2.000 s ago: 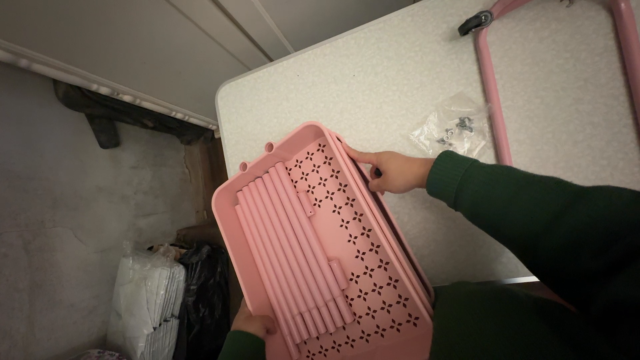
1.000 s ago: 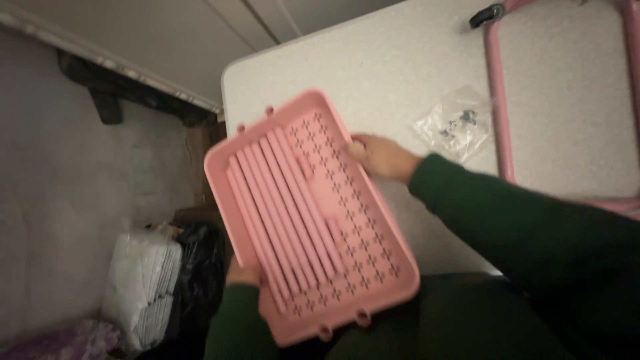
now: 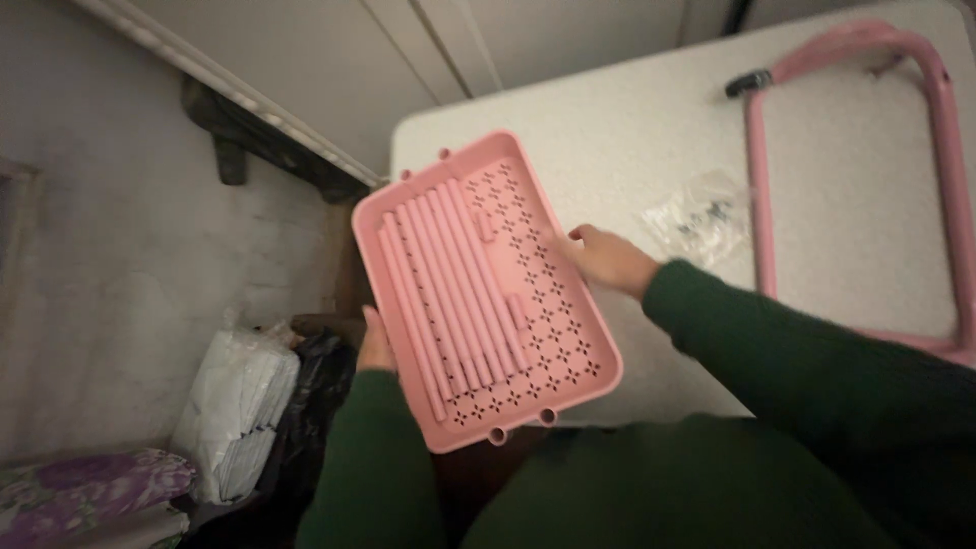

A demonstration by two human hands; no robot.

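A pink plastic basket tray (image 3: pixel 602 366) with a pattern of small cut-outs is held tilted over the near left corner of the table. My left hand (image 3: pixel 375 343) grips its left rim, with the fingers hidden beneath. On the right rim lies my right hand (image 3: pixel 606 255), its fingers partly hidden and slightly blurred. Several pink tubes (image 3: pixel 457 282) lie side by side along the left part of the tray, with small pink pieces (image 3: pixel 517 311) beside them. Round sockets stick out at both short ends of the tray.
On the white speckled table (image 3: pixel 648 99) are a clear plastic bag (image 3: pixel 705 217) of small dark parts and a pink tubular frame (image 3: pixel 762 191) with a black end piece. White wrapped packages (image 3: pixel 236 412), a black bag and a purple floral item sit at lower left. A cabinet stands behind.
Both hands have brought the tray away from a second tray edge seen under it two seconds ago. Its near end, cut off then, now shows in full. The tubes remain inside.
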